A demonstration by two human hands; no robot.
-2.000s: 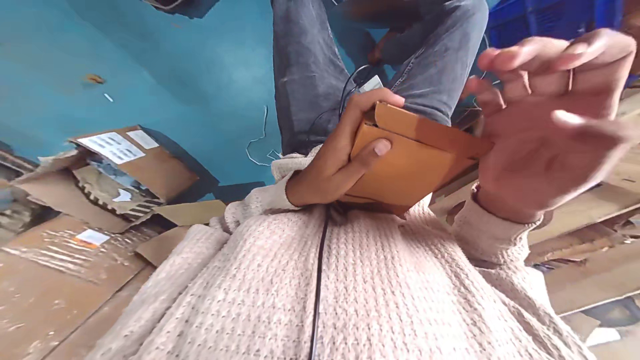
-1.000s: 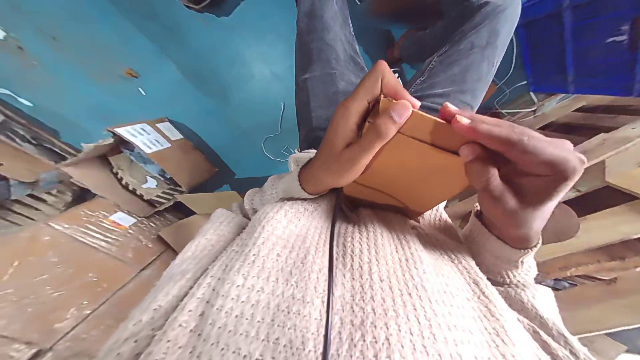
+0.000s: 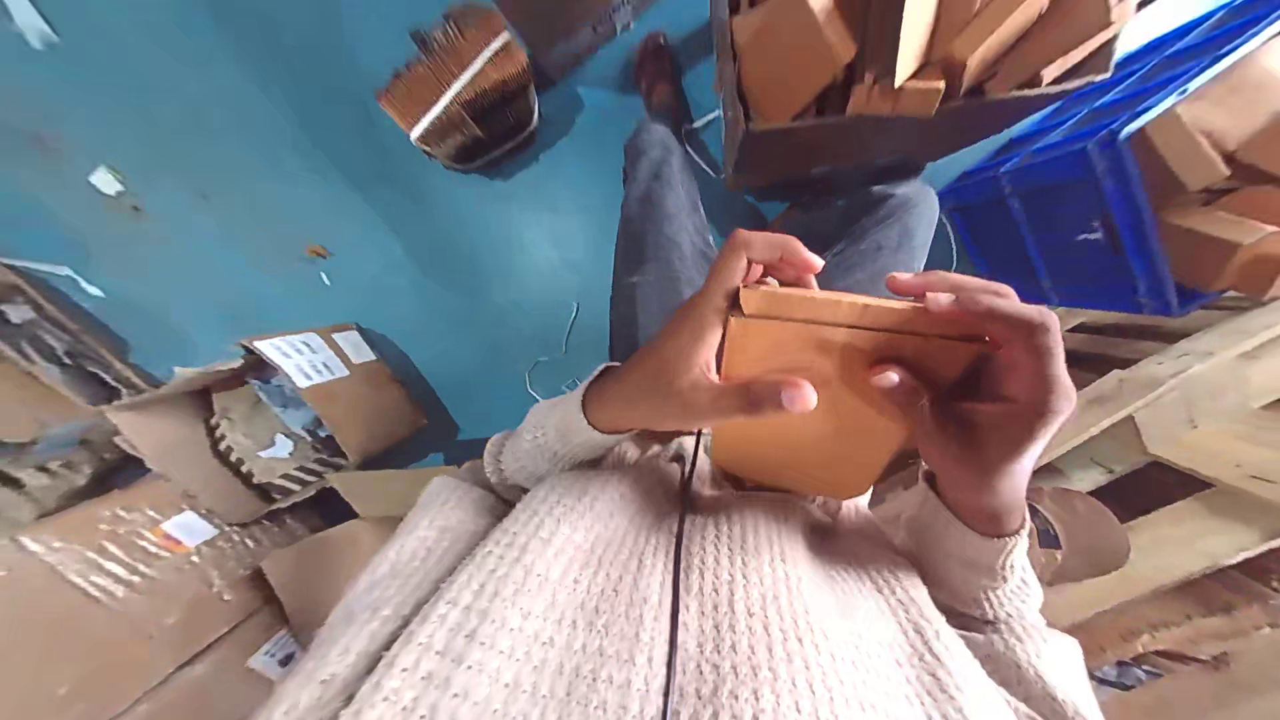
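Note:
A small brown cardboard box [image 3: 815, 400] is held in front of my sweater, above my lap, with a narrow closed edge facing away from me. My left hand [image 3: 735, 345] grips its left side, thumb across the broad face and fingers at the far left corner. My right hand [image 3: 1000, 380] grips the right side, its fingers along the far edge and its thumb at the broad face. The underside of the box is hidden.
A large carton [image 3: 830, 150] of small brown boxes stands beyond my knees. A blue plastic crate [image 3: 1060, 220] of boxes is at the right, above wooden pallets [image 3: 1180, 420]. A strapped bundle of flat cardboard [image 3: 470, 90] lies on the floor. Opened cartons [image 3: 380, 400] sit at the left.
My right hand, off the box two seconds ago, has come onto its right side. My left hand has kept hold of it. The view has shifted to show more of the floor ahead.

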